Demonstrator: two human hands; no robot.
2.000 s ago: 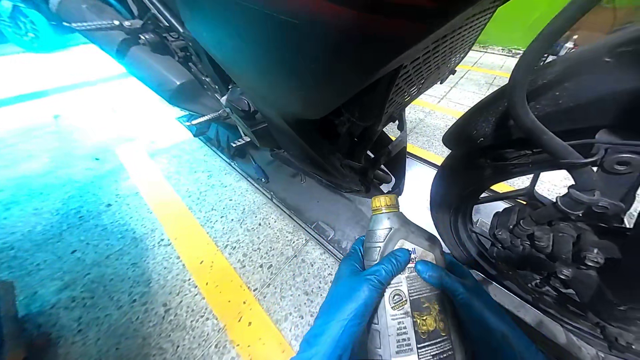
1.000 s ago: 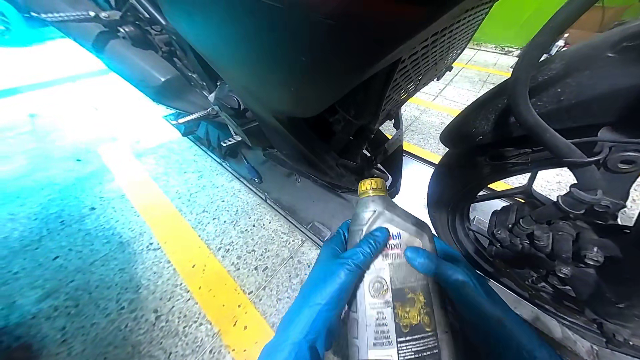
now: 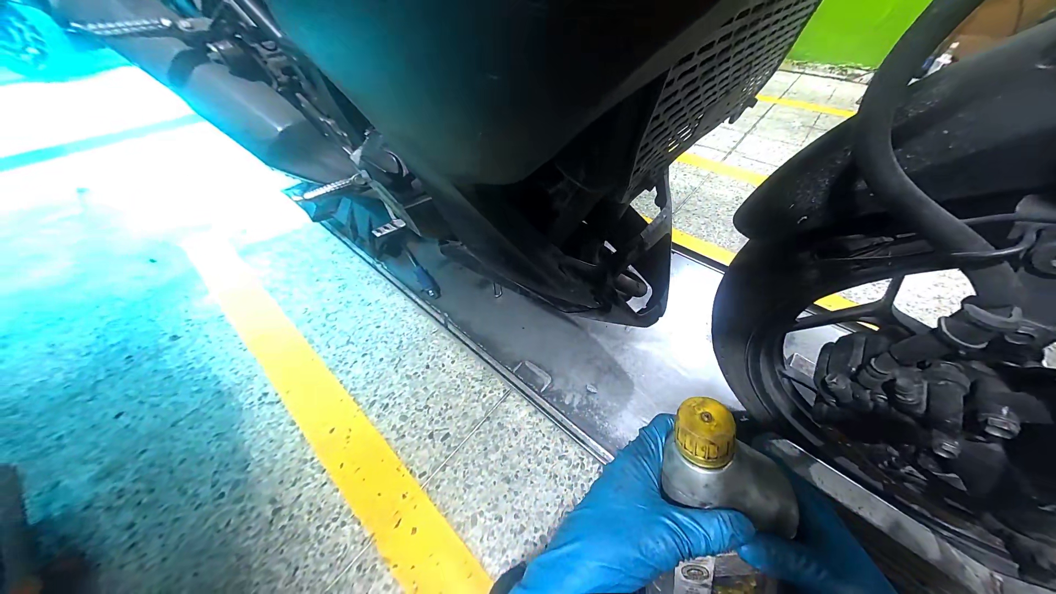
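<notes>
A grey plastic oil bottle (image 3: 763,495) with a yellow screw cap (image 3: 705,431) is held upright at the lower right. My left hand (image 3: 639,511), in a blue glove, grips its left side, with the thumb across the front below the shoulder. My right hand (image 3: 825,536), also blue-gloved, holds the other side, its fingers partly shadowed and hidden by the bottle. The cap is on. Above the bottle hangs the dark lower fairing of a motorcycle (image 3: 487,107). The front wheel's tyre (image 3: 747,355) stands close to the bottle, just right of it.
The motorcycle stands over a metal platform (image 3: 561,355) flush along the tiled floor. Brake calipers (image 3: 899,363) sit within the front wheel. A blue-handled tool (image 3: 425,280) lies under the engine. A yellow line (image 3: 330,404) crosses the floor, and a footpeg (image 3: 330,188) sticks out at left.
Both hands have brought the bottle lower in view, and it now leans so that the cap's top faces me. Its printed front label, plain to see before, is mostly out of sight.
</notes>
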